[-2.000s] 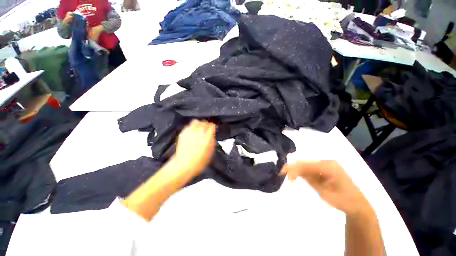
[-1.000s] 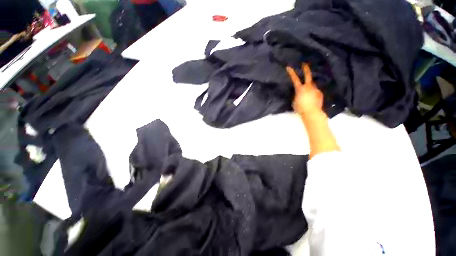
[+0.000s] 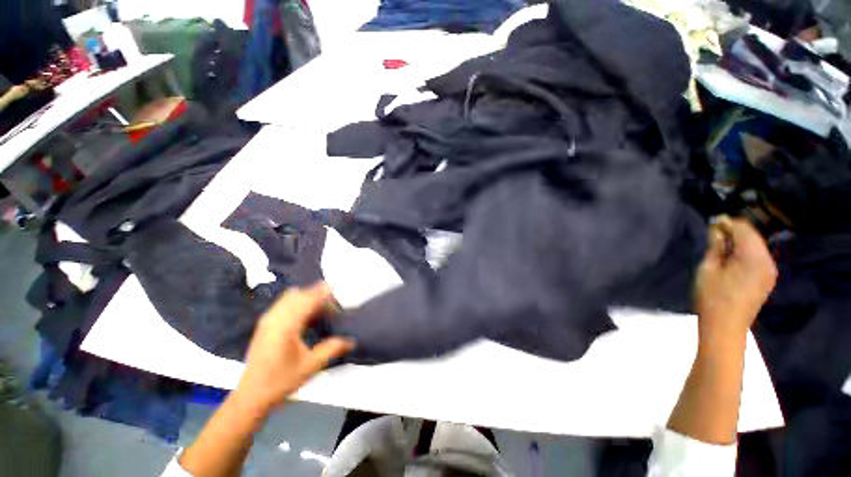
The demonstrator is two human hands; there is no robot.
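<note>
A dark garment (image 3: 551, 252) is stretched across the white table, blurred in its middle. My left hand (image 3: 294, 340) pinches its left part near the table's front edge. My right hand (image 3: 737, 270) holds its right edge, with a small yellowish thing at the fingertips that I cannot make out. A dark sleeve-like part (image 3: 191, 289) lies to the left of my left hand. A pile of dark garments (image 3: 597, 65) is heaped behind, partly covered by the held garment.
A small red object (image 3: 395, 63) lies on the far white table (image 3: 317, 88). Blue denim (image 3: 439, 13) is at the back. Dark garments (image 3: 159, 177) hang at the left. More dark cloth is at the right. A side table (image 3: 84, 88) stands far left.
The dark garment from the front left is now spread across the table between both hands. My left hand has come into view; my right hand has moved off the pile to the right.
</note>
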